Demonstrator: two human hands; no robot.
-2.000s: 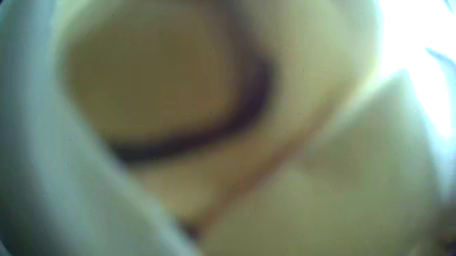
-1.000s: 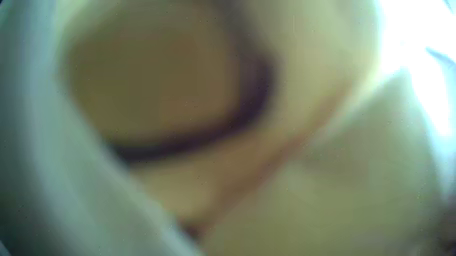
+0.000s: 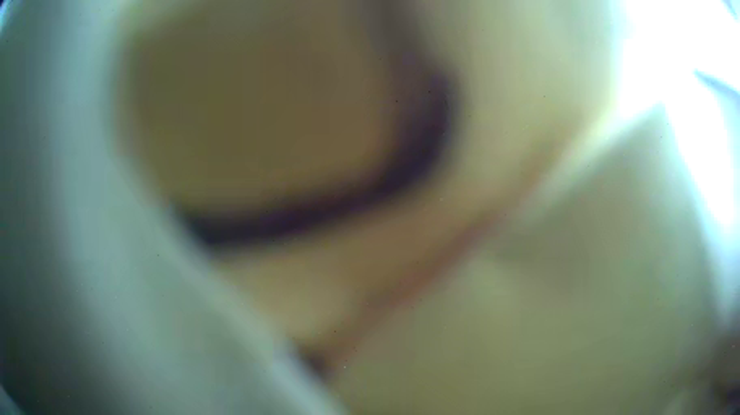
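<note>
A blurred pale yellow surface (image 3: 519,324) lies very close to the lens and fills most of the view. A dark curved band (image 3: 324,211) crosses it and bends around a brownish patch (image 3: 260,113) at the upper left. A thin reddish line (image 3: 438,267) runs diagonally below the band. It is too blurred to tell what these things are. I cannot make out my left hand or my right hand.
A blurred pale grey-green strip (image 3: 89,243) runs down the left side to the bottom. Bright white light (image 3: 681,49) shows at the upper right, with a small dark streak in it. A small dark blurred patch is at the lower right corner.
The brownish patch and the dark band have shifted slightly to the right and up. The pale strip's edge at the left has also moved a little to the right.
</note>
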